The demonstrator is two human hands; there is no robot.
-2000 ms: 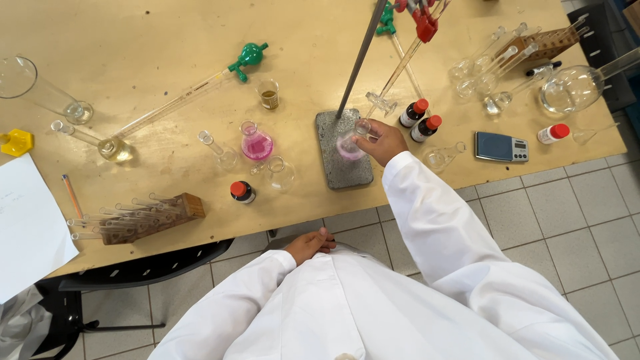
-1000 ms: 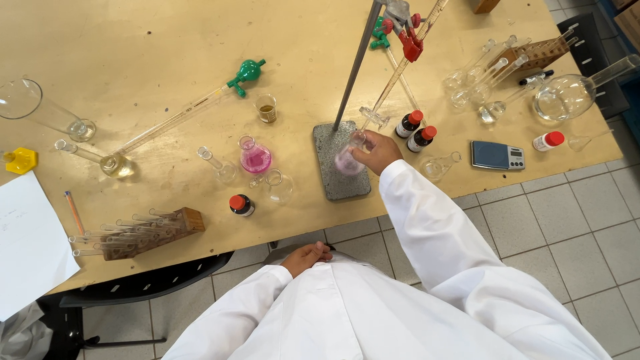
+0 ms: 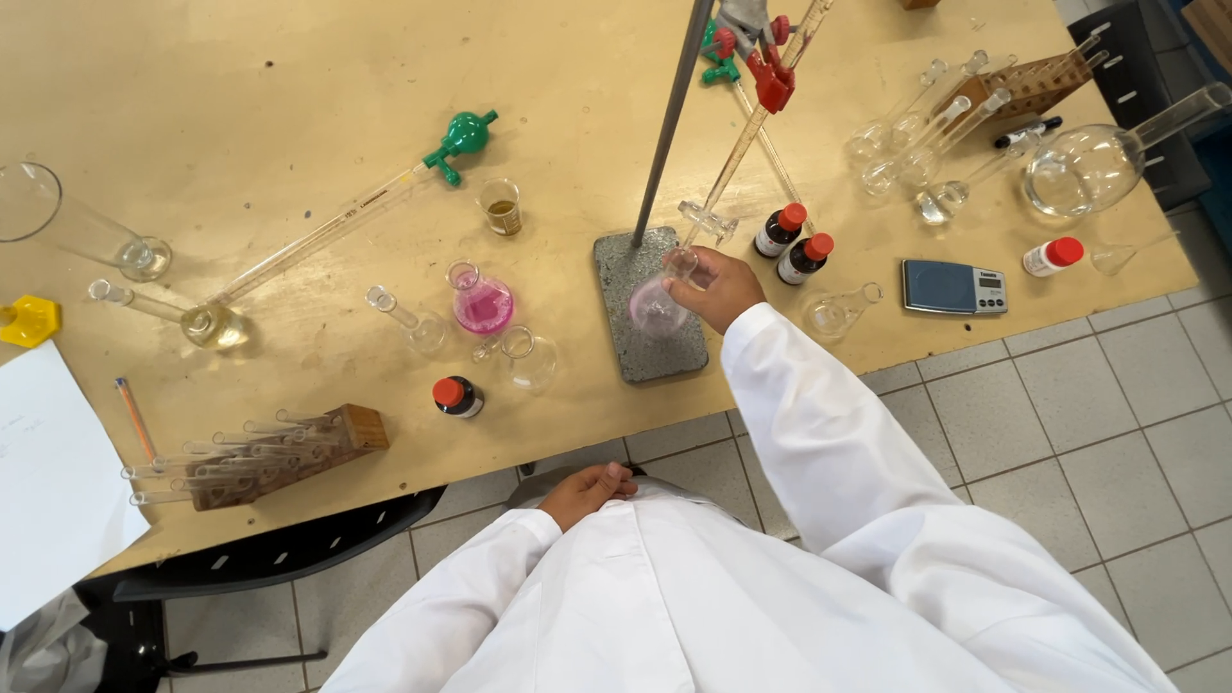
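My right hand [image 3: 717, 287] grips the neck of an Erlenmeyer flask [image 3: 658, 308] holding pale pink liquid, over the grey base [image 3: 630, 356] of a retort stand. The tip of a clamped glass burette [image 3: 739, 149] points down at the flask's mouth; its glass stopcock [image 3: 707, 220] is just above my fingers. A red-tipped clamp [image 3: 772, 82] holds the burette. My left hand [image 3: 589, 493] rests against the front of my white coat, its fingers loosely curled; whether it holds anything is hidden. Left of the stand are a flask of bright pink liquid [image 3: 484, 304] and an unfilled flask [image 3: 529, 360].
Dark red-capped bottles [image 3: 805, 259] stand right of the burette, near a conical flask [image 3: 837, 312] and a digital scale [image 3: 953, 287]. A small beaker [image 3: 502, 208] holds brown liquid. A wooden test-tube rack [image 3: 361, 427] sits near the front edge; volumetric flasks [image 3: 895, 168] are at the right.
My right hand keeps its hold on the flask over the stand base, with only a slight shift. The left hand stays at the coat front.
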